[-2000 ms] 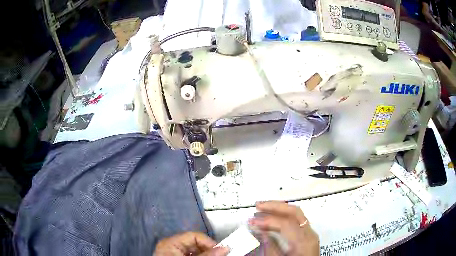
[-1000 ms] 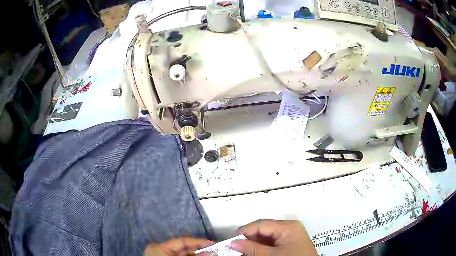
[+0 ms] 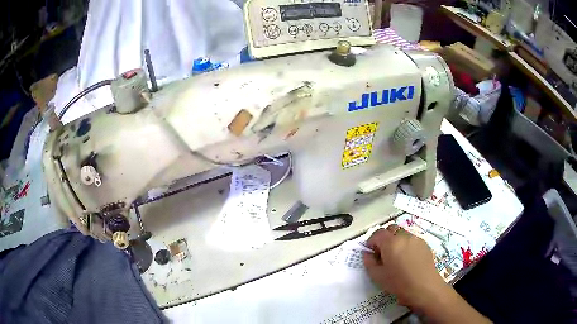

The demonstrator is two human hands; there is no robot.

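Note:
My right hand (image 3: 405,262) is at the right front of the white table, its fingertips closed on a small white printed label (image 3: 358,258) that lies on or just above the table. My left hand is not in view. The blue-grey garment (image 3: 69,281) lies at the lower left, its edge beside the needle end of the cream JUKI machine (image 3: 253,120). The presser foot is hidden behind the tension dial (image 3: 120,239).
Black thread snips (image 3: 314,226) lie on the machine bed. White printed label strips (image 3: 243,202) hang in the machine arm. Another white strip (image 3: 436,216) and a black phone (image 3: 464,172) lie at the right. The control panel (image 3: 310,28) stands on top.
The view has swung to the right. My right hand has moved from the garment's edge to the right part of the table. My left hand has left the picture.

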